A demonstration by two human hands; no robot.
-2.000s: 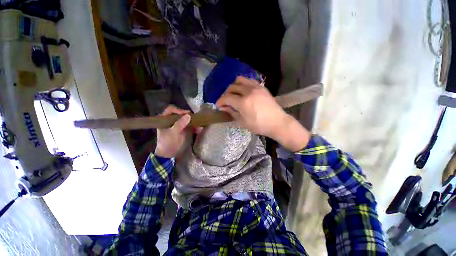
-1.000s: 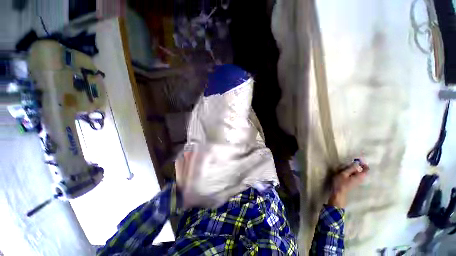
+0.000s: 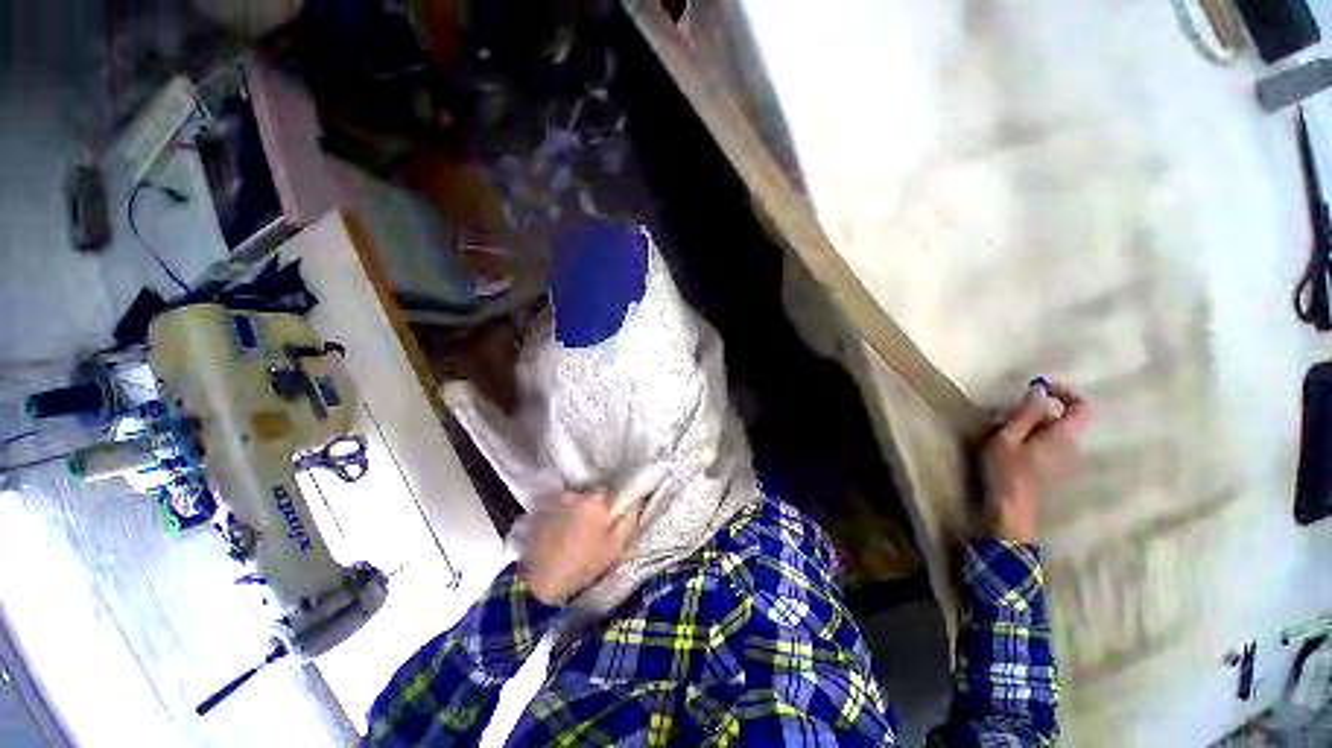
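The silvery beige brocade garment (image 3: 636,395) lies draped over my blue-trousered thigh, with the rounded blue knee (image 3: 601,285) showing beyond it. My left hand (image 3: 577,544) grips a bunched part of the brocade near my lap. My right hand (image 3: 1034,441) rests at the white cloth-covered table (image 3: 1008,278), with a tiny blue piece, likely tailor's chalk (image 3: 1040,386), at the fingertips. The long brown curved ruler (image 3: 840,278) lies along the table's near edge, its lower end at my right hand.
A cream sewing machine (image 3: 263,453) with small scissors (image 3: 342,458) on it stands at the left. Black shears (image 3: 1312,278), a grey block (image 3: 1294,85), a dark flat object (image 3: 1316,446) and small snips (image 3: 1243,669) lie at the table's right side. Scraps cover the floor (image 3: 570,139).
The ruler has gone from across the garment, held in both hands, to the table edge by my right hand. My left hand has moved down to the brocade near my lap. The view has turned.
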